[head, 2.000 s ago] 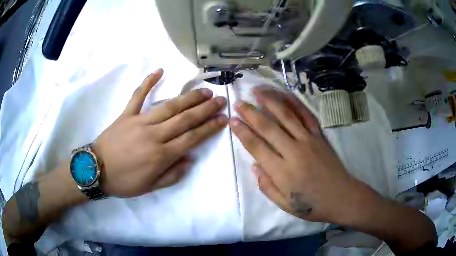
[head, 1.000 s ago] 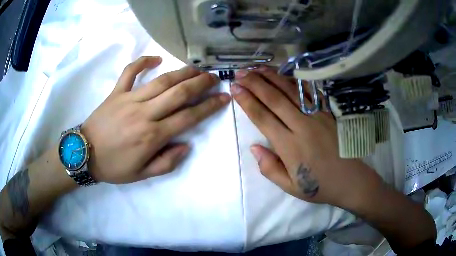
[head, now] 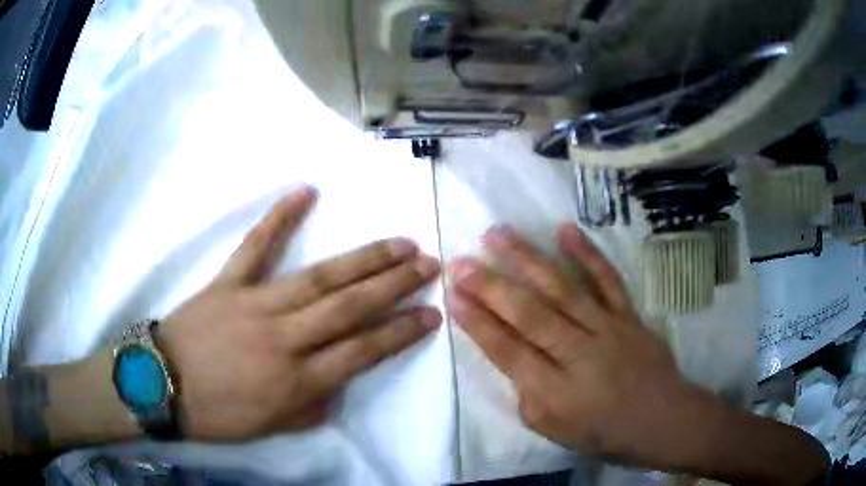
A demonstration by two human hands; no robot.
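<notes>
A white garment panel (head: 370, 204) covers the middle of the table. A straight seam (head: 440, 223) runs down it from the small dark presser foot (head: 426, 148). My left hand (head: 304, 323), with a blue-faced watch at the wrist, lies flat on the cloth left of the seam, fingers spread. My right hand (head: 570, 332) lies on the cloth right of the seam, slightly blurred. The fingertips of both hands come close to the seam from each side, a little below the foot. Neither hand grasps the cloth. The needle cannot be made out.
The cream sewing machine head (head: 313, 57) hangs over the far side. Ridged tension knobs (head: 680, 271) stand close above and right of my right hand. A dark bar (head: 52, 62) is at the upper left. Heaped white pieces (head: 818, 394) lie at the lower right.
Both hands have moved from beside the presser foot back down along the seam toward me. The foot is now uncovered. Compared with the earliest frame, the machine head appears larger and further right.
</notes>
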